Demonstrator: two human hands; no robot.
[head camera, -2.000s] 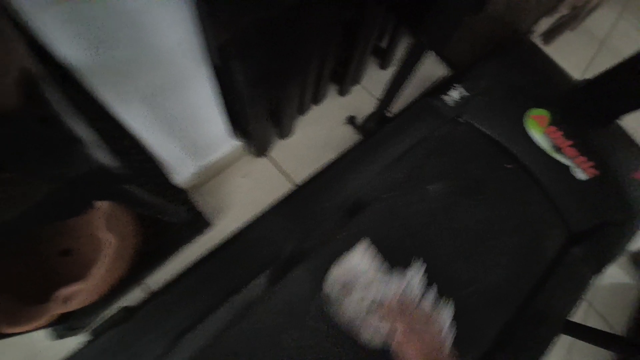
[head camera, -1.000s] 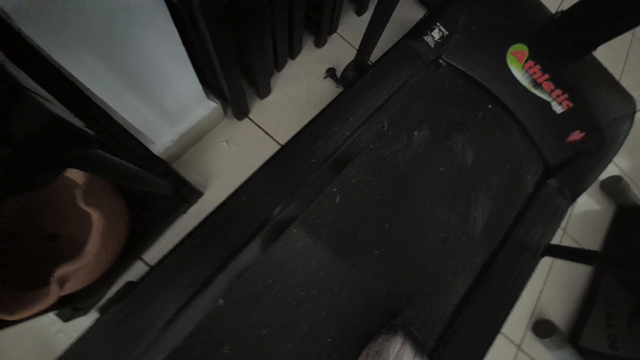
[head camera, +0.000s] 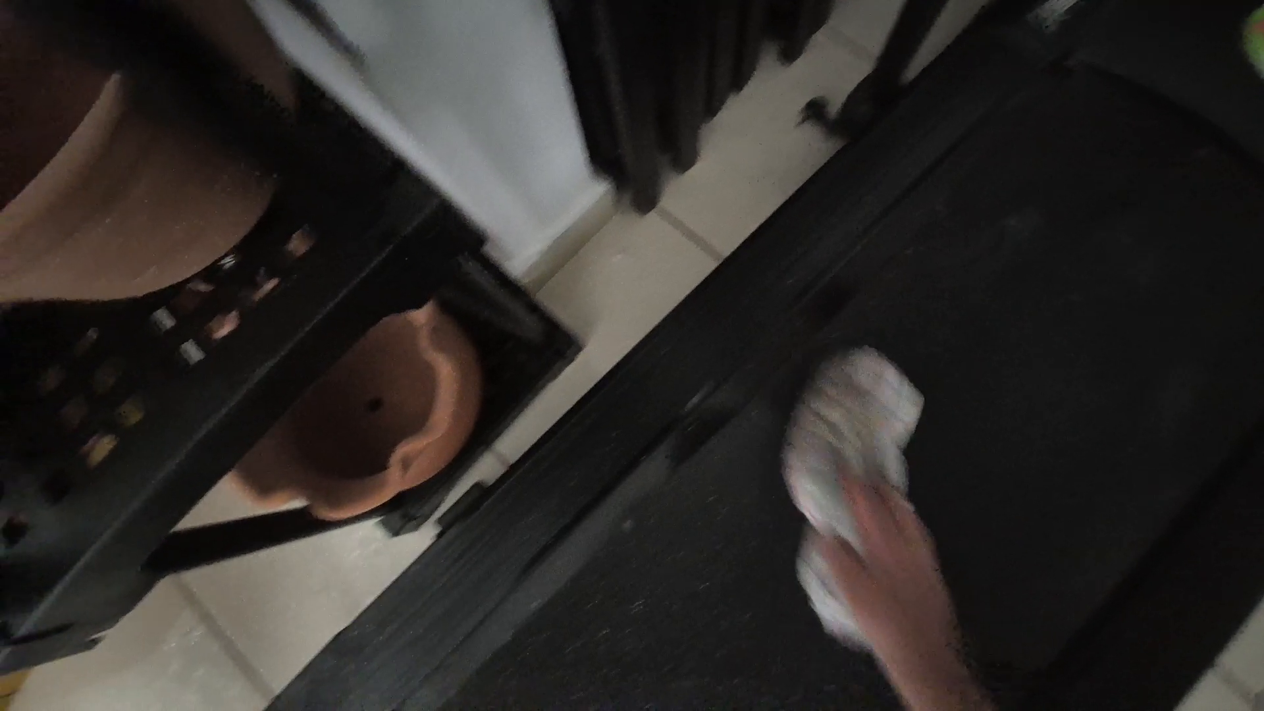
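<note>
My right hand (head camera: 889, 573) comes in from the lower right and holds a crumpled whitish cloth (head camera: 854, 425), its fingers resting on top. The cloth lies against the black belt of a treadmill (head camera: 1047, 326), near the belt's left side. Hand and cloth are both blurred. Dust specks show on the lower part of the belt and along the side rail (head camera: 632, 395). My left hand is out of the picture.
A black plastic shelf rack (head camera: 365, 286) stands at the left, with a large clay pot (head camera: 188, 217) above and a scalloped terracotta pot (head camera: 444, 395) below. Black slats (head camera: 652, 109) lean near a white wall (head camera: 474, 109). Pale floor tiles (head camera: 632, 267) run between.
My right hand with the cloth, mostly below the frame a second ago, is now up over the belt's left part. The view has swung left, showing more of the rack.
</note>
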